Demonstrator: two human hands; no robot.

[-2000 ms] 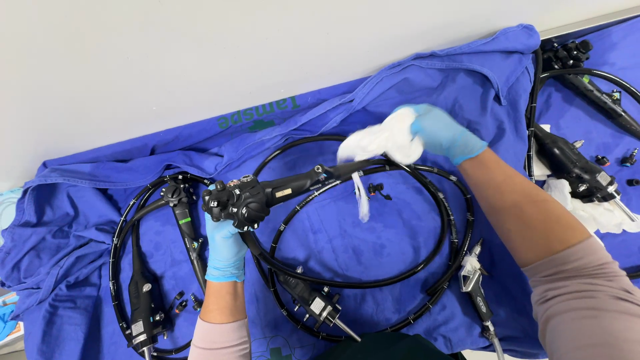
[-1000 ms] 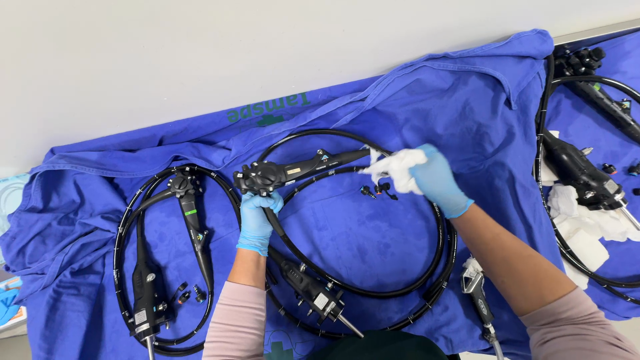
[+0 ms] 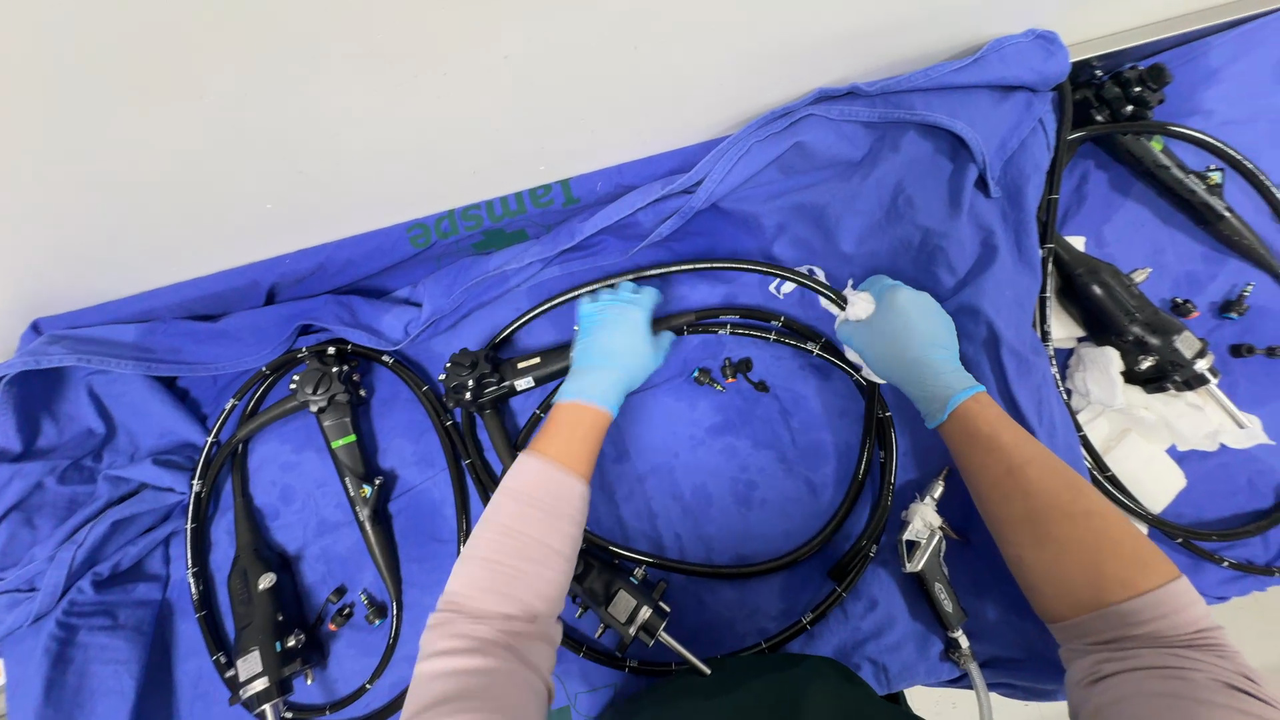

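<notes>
On a blue cloth lies a coiled black endoscope, its control head [image 3: 472, 378] at the coil's left. My left hand [image 3: 617, 345], in a light blue glove, is over the control body's grip, fingers spread; whether it grips is unclear. My right hand [image 3: 903, 345], gloved alike, is closed around a white wipe [image 3: 857, 303] and the black insertion tube [image 3: 700, 266] at the upper right of the coil. Small black valves [image 3: 735, 373] lie inside the loop. The endoscope's connector [image 3: 625, 605] with a metal pin lies at the coil's bottom.
Another coiled endoscope [image 3: 345, 455] lies at left with small valves [image 3: 370, 607] beside it. At right are a third endoscope [image 3: 1130, 310] and crumpled white wipes [image 3: 1130, 440]. An air gun [image 3: 935, 570] with a hose lies near my right forearm. The blue cloth [image 3: 800, 190] has raised folds.
The control head, held up in my left hand two seconds ago, now lies on the cloth. My left hand has moved right along the control body. My right hand with the wipe is now on the tube.
</notes>
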